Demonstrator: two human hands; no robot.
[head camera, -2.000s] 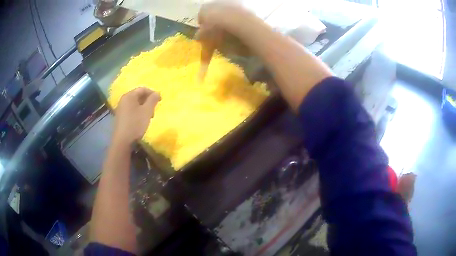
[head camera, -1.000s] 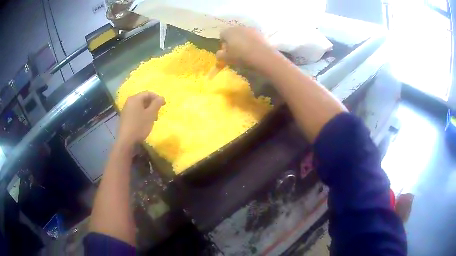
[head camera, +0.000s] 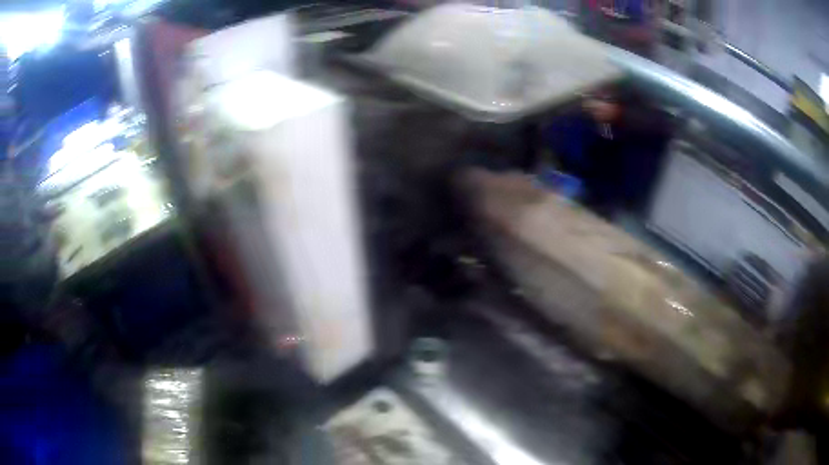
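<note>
The view is strongly blurred and neither of my hands can be made out. A tall white box-like machine part (head camera: 314, 227) stands left of centre. A long brownish, worn block or beam (head camera: 618, 281) runs from the centre down to the right. A shiny metal bar (head camera: 473, 427) and a pale plate with dark holes (head camera: 386, 427) lie at the bottom. The hopper and its yellow pellets are not in view.
A pale hood (head camera: 491, 59) is at the top. A long shiny curved rail (head camera: 718, 100) crosses the upper right. A brightly lit pale surface (head camera: 109, 213) is at the left, with a blurred blue area (head camera: 64, 400) below it.
The head has turned sharply away from the hopper. The yellow pellets and both hands, earlier at the pellets, have left the picture.
</note>
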